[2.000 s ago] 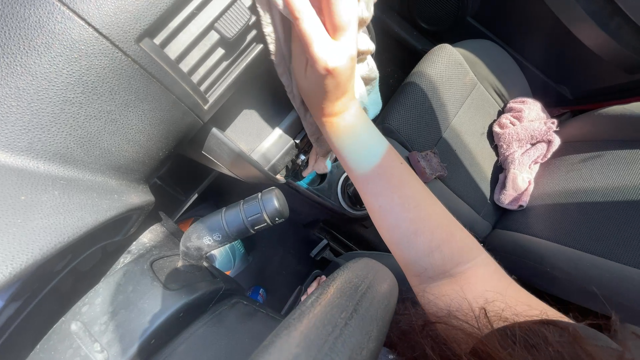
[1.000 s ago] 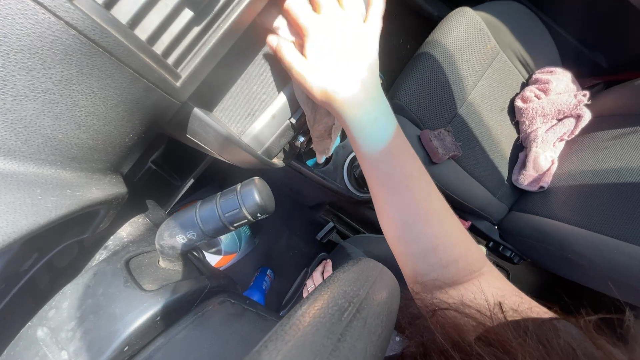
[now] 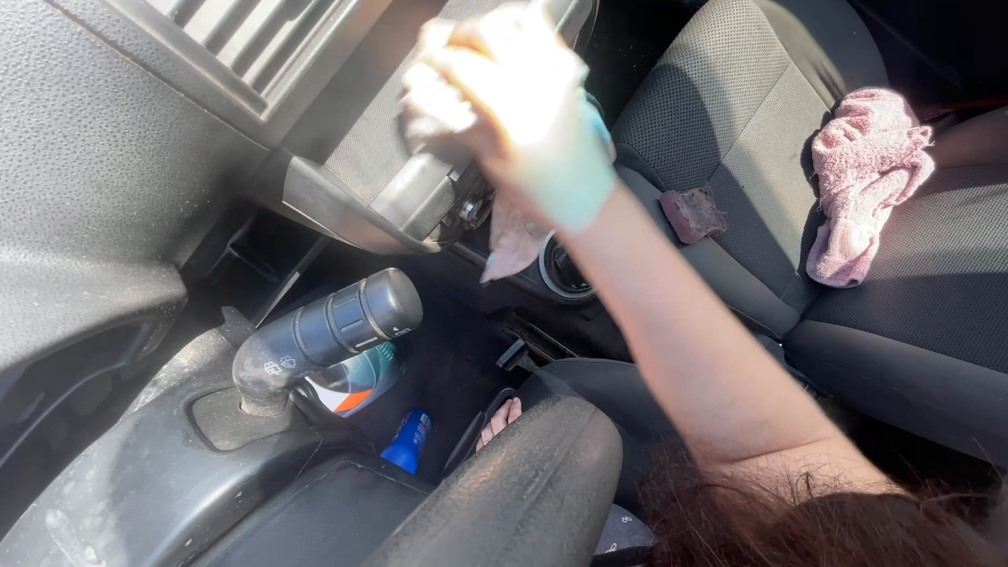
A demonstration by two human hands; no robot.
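Observation:
My right hand (image 3: 516, 102) is at the upper middle, blurred and overexposed, with its fingers bent around a light cloth (image 3: 516, 240). The hand lies over the edge of a grey panel (image 3: 354, 150) on the car's dashboard, below an air vent (image 3: 260, 39). A pale tip of the cloth hangs beneath the wrist, beside a round ring-edged fitting (image 3: 565, 272). A band of blue-green light falls across the wrist. My left hand does not show.
A pink terry cloth (image 3: 866, 181) lies on the seat, beside a shaded bare limb (image 3: 972, 142). A sponge-like block (image 3: 693, 214) rests near it. The control stalk (image 3: 339, 323) and steering wheel (image 3: 512, 480) stand in front. Bottles (image 3: 407, 441) and toes in a sandal (image 3: 498, 421) appear below.
My right hand has gone from extended, spread fingers to fingers bent over the cloth. The cloth hung long beside the hand two seconds ago; now it is bunched, with a tip showing.

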